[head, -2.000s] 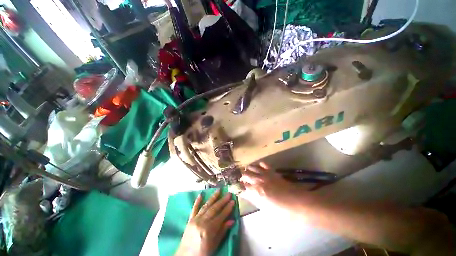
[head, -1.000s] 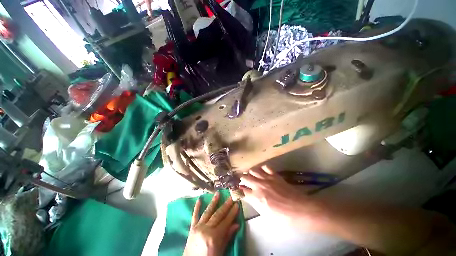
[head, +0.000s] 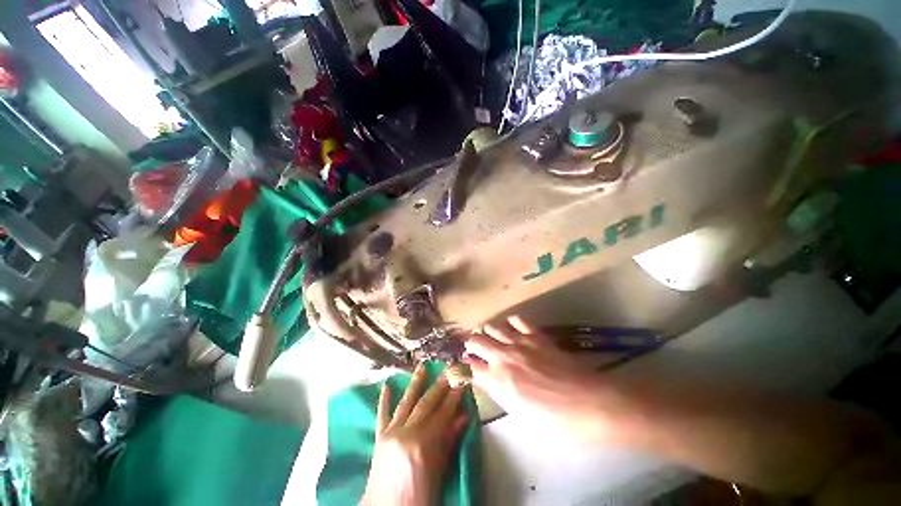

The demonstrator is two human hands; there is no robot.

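Observation:
A green fabric panel [head: 346, 445] lies on the white table with its top edge at the presser foot area [head: 440, 348] of a beige sewing machine [head: 553, 217]. My left hand [head: 417, 435] lies flat on the panel, fingers spread and pointing at the foot. My right hand [head: 519, 366] is beside the needle area on the right, its fingertips close to the foot. Whether they pinch the cloth is hidden. The needle is too small to make out. A darker folded strip runs along the panel's right side.
Another green panel [head: 203, 455] lies at the left. A pale handle [head: 256, 353] on a bent rod hangs left of the head. A blue-and-dark tool [head: 617, 339] lies under the arm. Crumpled green cloth [head: 232, 287] and bags [head: 123, 287] are behind at the left.
The machine has shifted slightly left and up in view. Both hands stay by the foot. Less of the panel's top edge shows beyond my left fingertips.

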